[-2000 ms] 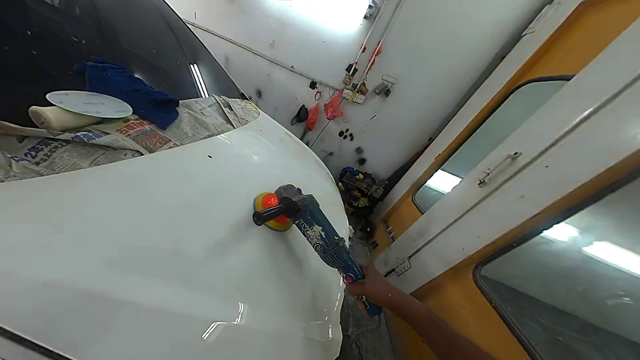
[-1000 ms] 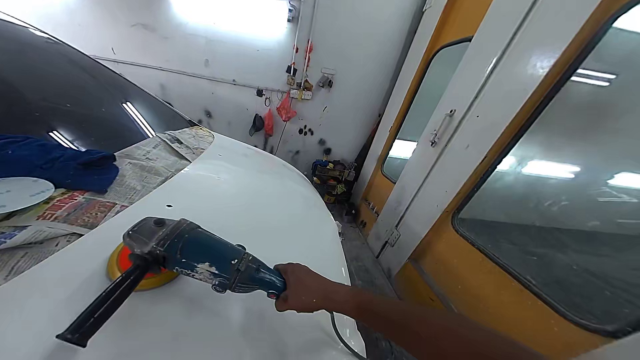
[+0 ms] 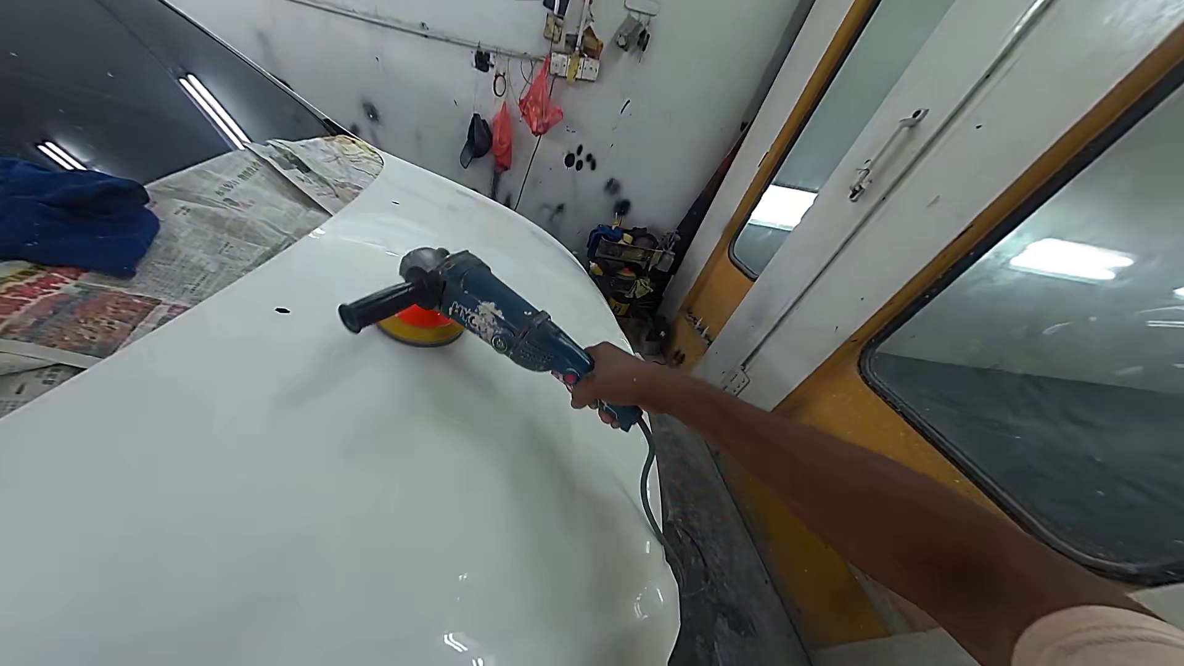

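Observation:
My right hand (image 3: 610,381) is closed around the rear handle of a blue electric rotary polisher (image 3: 504,319). Its red and yellow round pad (image 3: 421,326) rests on the glossy white car hood (image 3: 305,481). The black side handle (image 3: 377,307) points left, with no hand on it. From the rear of the tool a dark power cord (image 3: 649,481) hangs over the hood's right edge. My left hand is out of view.
Newspaper sheets (image 3: 222,222) and a dark blue cloth (image 3: 74,217) lie at the base of the windshield (image 3: 139,83). To the right stand white and orange doors (image 3: 888,213) with windows. Red plastic bags (image 3: 539,104) hang on the wall, above assorted items (image 3: 634,264) in the corner.
Since one second ago the polisher has moved up the hood, away from me, with my right hand still on its rear handle. The view has shifted too.

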